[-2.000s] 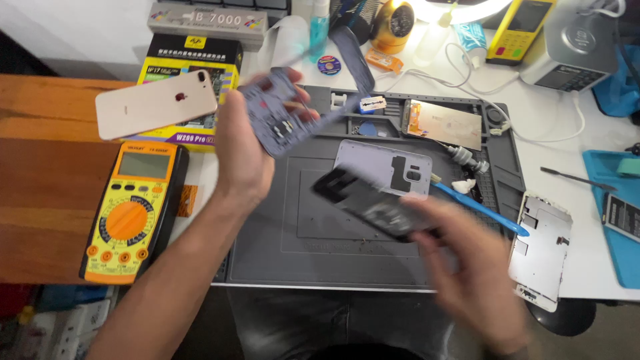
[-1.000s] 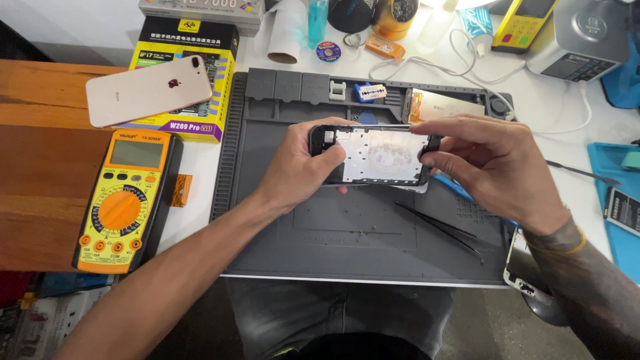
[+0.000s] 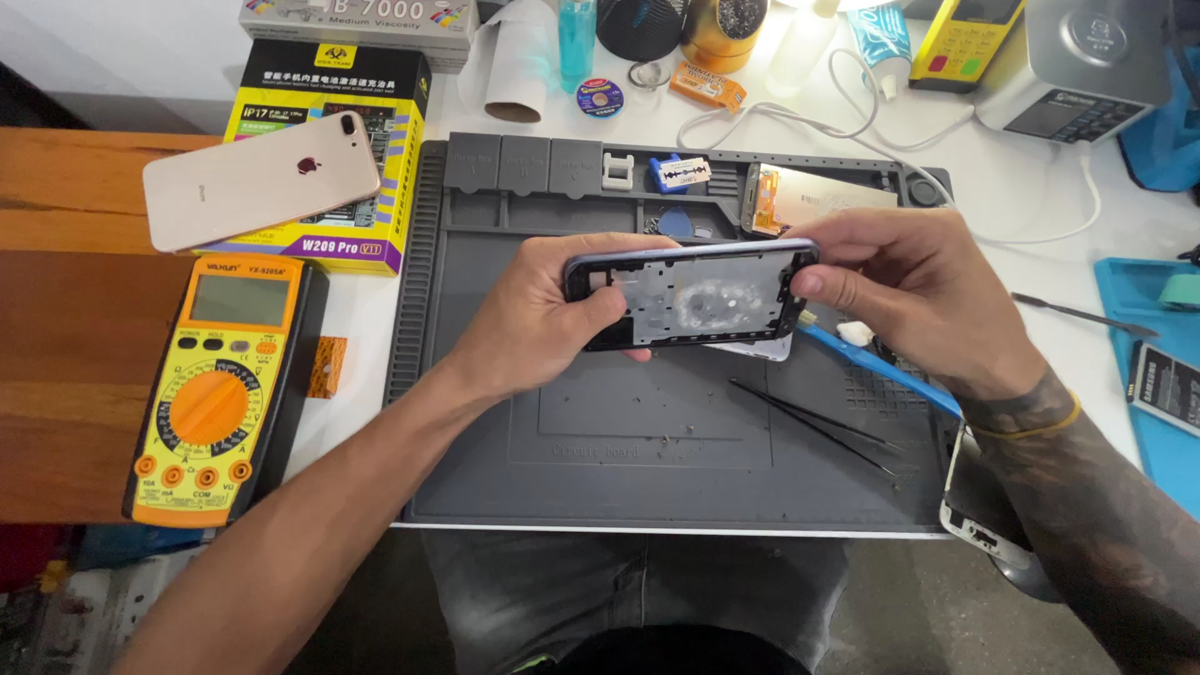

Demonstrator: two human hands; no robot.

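Note:
Above the dark gray repair mat (image 3: 600,497), a phone mid-frame (image 3: 703,300) with a bare metal plate and black rim is held sideways. My left hand (image 3: 534,319) grips its left end, thumb on the inner face. The right end is pinched between thumb and fingers of my right hand (image 3: 881,291). Partly hidden under the phone, a pale lilac phone back cover (image 3: 764,351) rests on the mat. Black tweezers (image 3: 816,422) lie to its lower right, near small loose specks. A blue pry tool (image 3: 872,364) passes below my right hand.
Left of the mat are a yellow multimeter (image 3: 208,398) and a pink-gold phone (image 3: 262,183) on a yellow box (image 3: 398,187). Razor blades (image 3: 682,173) and a loose phone screen assembly (image 3: 825,197) sit in the mat's upper trays. A white-framed phone part (image 3: 984,506) overlaps its lower right edge.
Two seconds ago my hands were apart, one with a lilac frame, the other with a black phone part. Both came together on the phone frame, and have stayed there since one second ago.

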